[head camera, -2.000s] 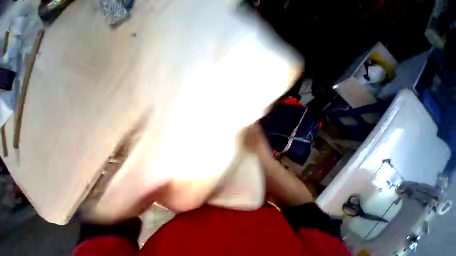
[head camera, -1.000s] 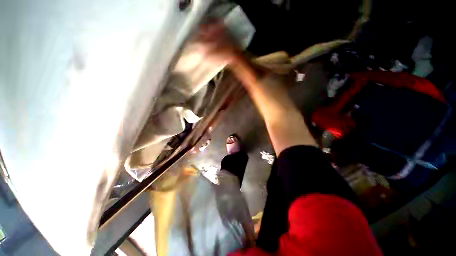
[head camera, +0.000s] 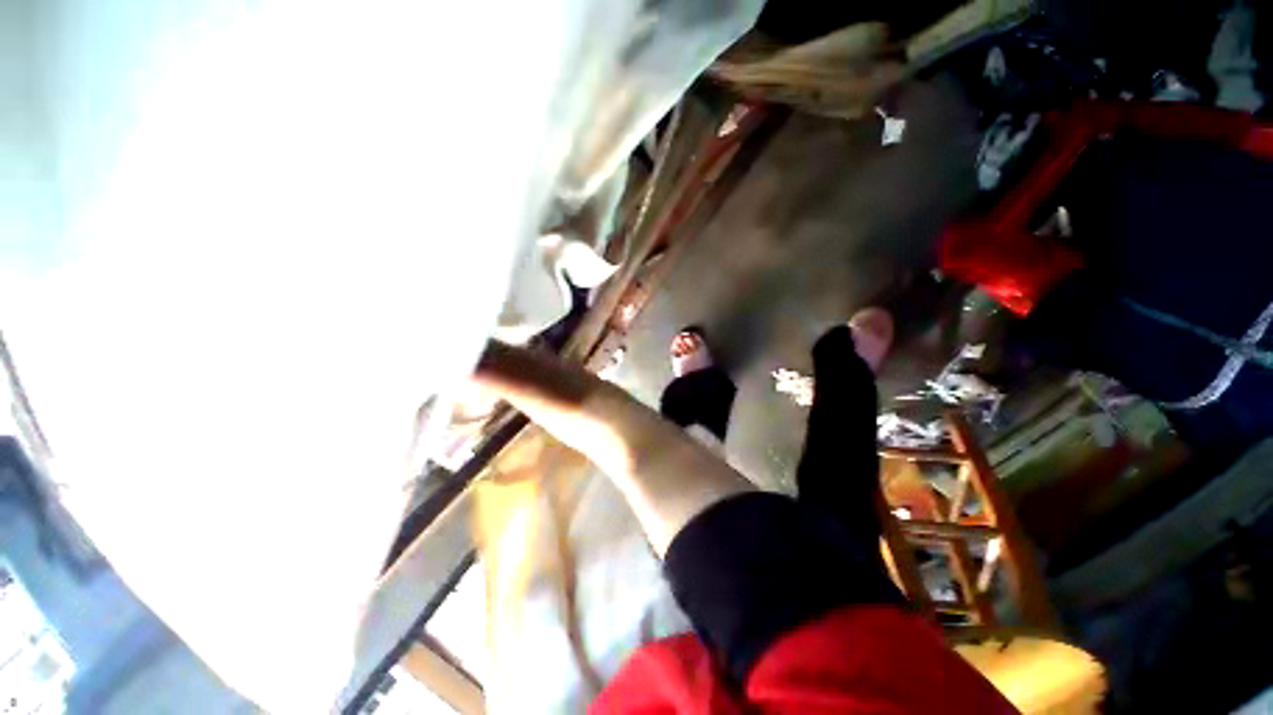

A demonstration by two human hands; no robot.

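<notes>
Pale cloth hangs at the upper edge of a large, overexposed white surface on the left. Glare hides where cloth and table meet. My right hand is at the surface's lower right edge, its forearm reaching up-left from a black cuff and red sleeve. The fingers are shadowed and partly lost against the edge, so their grip cannot be told. My left hand is not in view.
A wooden stool with a yellow seat stands at the lower right. A red-and-dark bag lies at right. My feet are on the dark floor among white scraps. Wooden bars run beneath the table edge.
My right hand has moved down-left along the edge from the upper cloth. My left hand has left view since the oldest frame. The view has shifted, showing the stool and both feet.
</notes>
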